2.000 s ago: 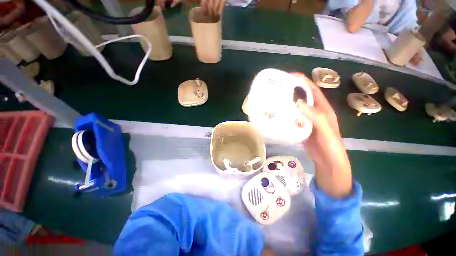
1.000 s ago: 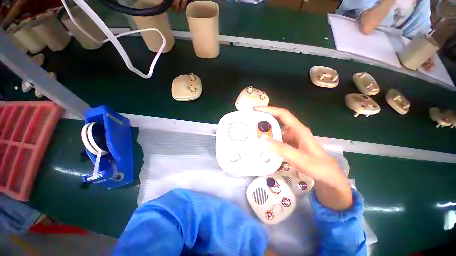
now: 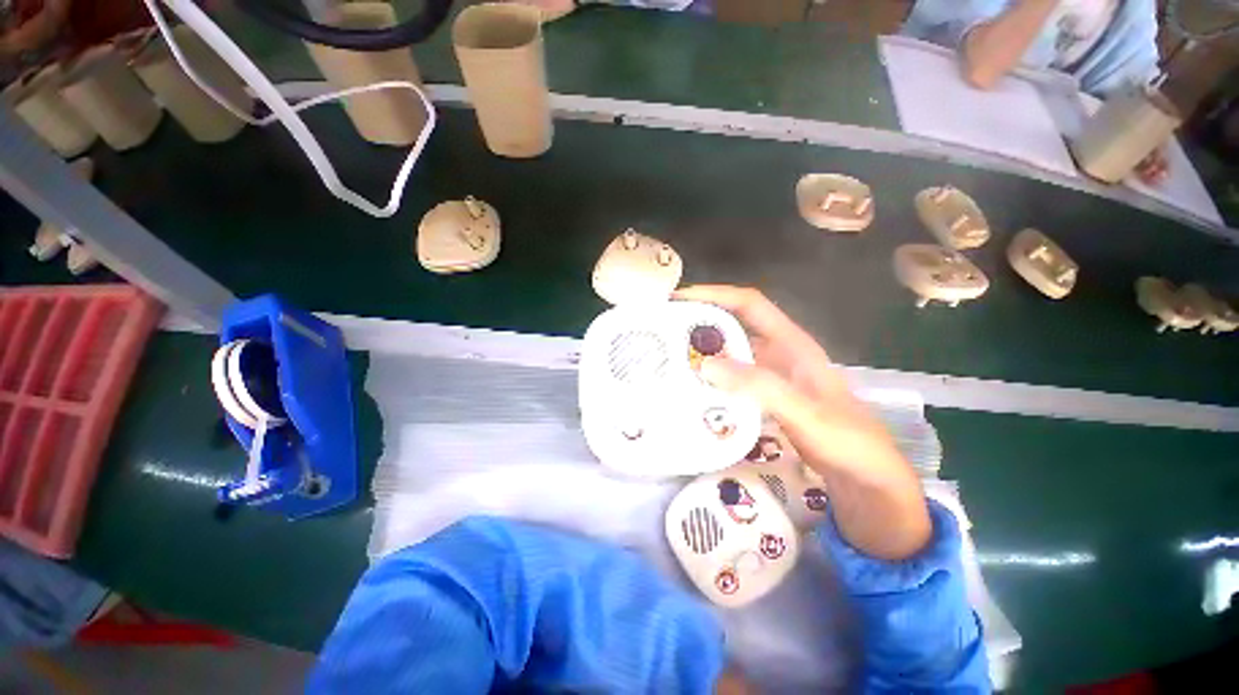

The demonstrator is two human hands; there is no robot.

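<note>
A bright, overexposed cream faceplate unit [image 3: 666,407] lies face up in front of me, with a slotted grille, a dark round spot and reddish spots. My right hand [image 3: 768,373] grips its upper right edge, thumb on the face near the dark spot. The open cup seen earlier is hidden, apparently under the unit. A second unit [image 3: 734,539], with grille and copper-red spots, lies below it on the white sheet [image 3: 462,462]. A third unit [image 3: 802,492] lies partly behind my wrist. My left hand is out of the picture; only its blue sleeve shows at the bottom.
Beige units lie pins up on the green belt [image 3: 734,204]. Tall beige housings [image 3: 506,82] stand behind. A blue tape dispenser [image 3: 319,407] and a red tray [image 3: 61,407] are at left. A white cable [image 3: 306,143] loops overhead. A person [image 3: 1033,41] sits opposite beside white paper [image 3: 965,116].
My right hand has brought the unit down and left from above the belt, over where the open cup stood. In the last second it has barely moved. The belt units have shifted left in view.
</note>
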